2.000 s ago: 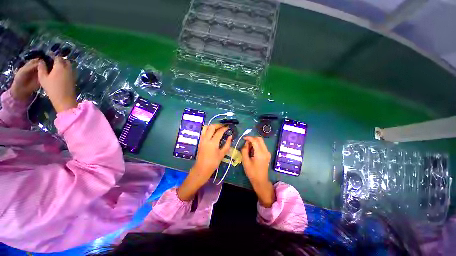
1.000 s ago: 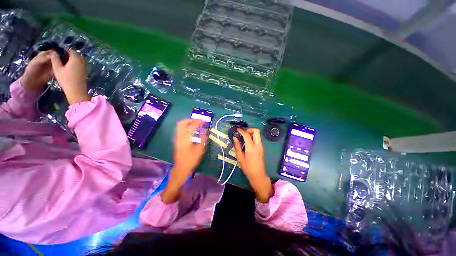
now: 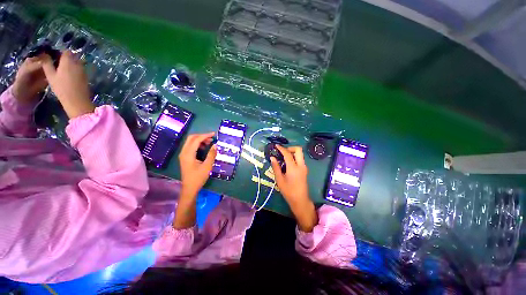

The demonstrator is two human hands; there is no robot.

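My left hand (image 3: pixel 196 161) holds a small black piece (image 3: pixel 205 150) between thumb and fingers, just left of the left phone (image 3: pixel 229 148). My right hand (image 3: pixel 292 176) has its fingers on a round black device (image 3: pixel 275 151) between the two phones. Another round black device (image 3: pixel 319 149) lies beside the right phone (image 3: pixel 346 172). Both phones lie face up with lit purple-and-white screens. A white cable (image 3: pixel 251 138) loops between my hands, with pale-yellow strips (image 3: pixel 252 159) beside it.
An empty clear blister tray (image 3: pixel 277 34) lies at the back. A loaded tray (image 3: pixel 455 216) is at right. A neighbour's hands (image 3: pixel 57 80) work at a tray (image 3: pixel 112 72) on the left, near a third phone (image 3: pixel 167 135) and small clear-wrapped black items (image 3: pixel 180 81). A white support (image 3: pixel 490 163) stands at right.
My left hand has moved from the centre, across the left phone, to its left side, where a black piece shows in its fingers. My right hand has moved onto the left device.
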